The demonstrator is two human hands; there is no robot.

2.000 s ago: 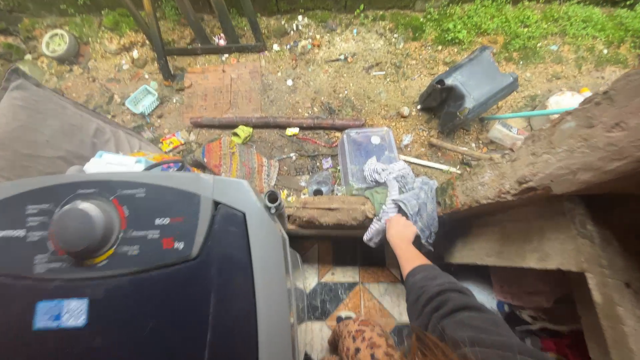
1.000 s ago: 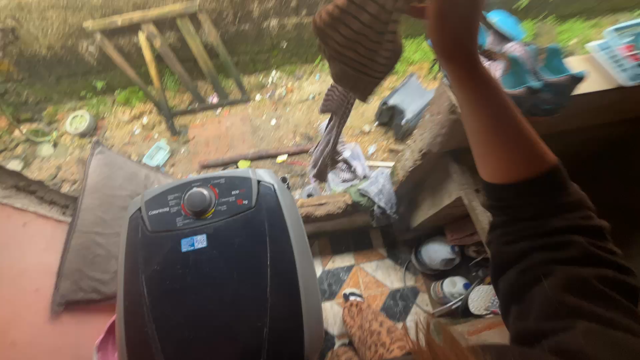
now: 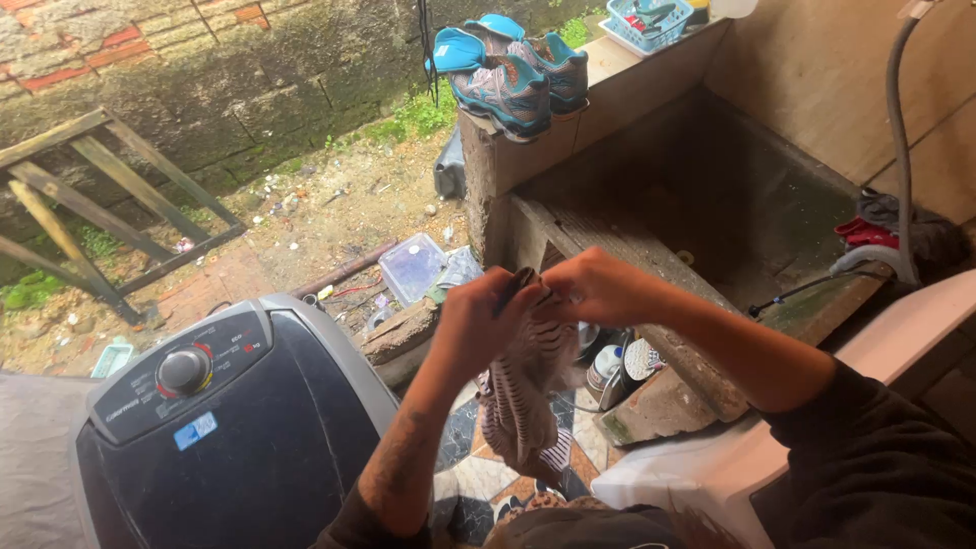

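Note:
Both my hands pinch the upper edge of a brown striped cloth garment (image 3: 526, 404), which hangs down in front of me over the tiled floor. On its left side is my left hand (image 3: 488, 313), fingers closed on the fabric; my right hand (image 3: 591, 286) grips it close beside. Another pale cloth (image 3: 459, 267) lies by a clear plastic lid or tray (image 3: 412, 268) beyond my left hand. The black-topped washing machine (image 3: 229, 450) stands to the left, with a round knob (image 3: 184, 371) on its panel.
Blue-and-grey sneakers (image 3: 507, 84) sit on the ledge of a dark concrete wash basin (image 3: 686, 206). A blue basket (image 3: 648, 23) stands behind them. A hose (image 3: 896, 130) and dark and red cloths (image 3: 865, 229) are at right. A wooden frame (image 3: 99, 198) leans at left.
One second ago a raised hand held up the striped garment; now both hands hold it lower, before me. Two seconds ago a hand was on the pale cloths near the plastic lid or tray. The view has swung right.

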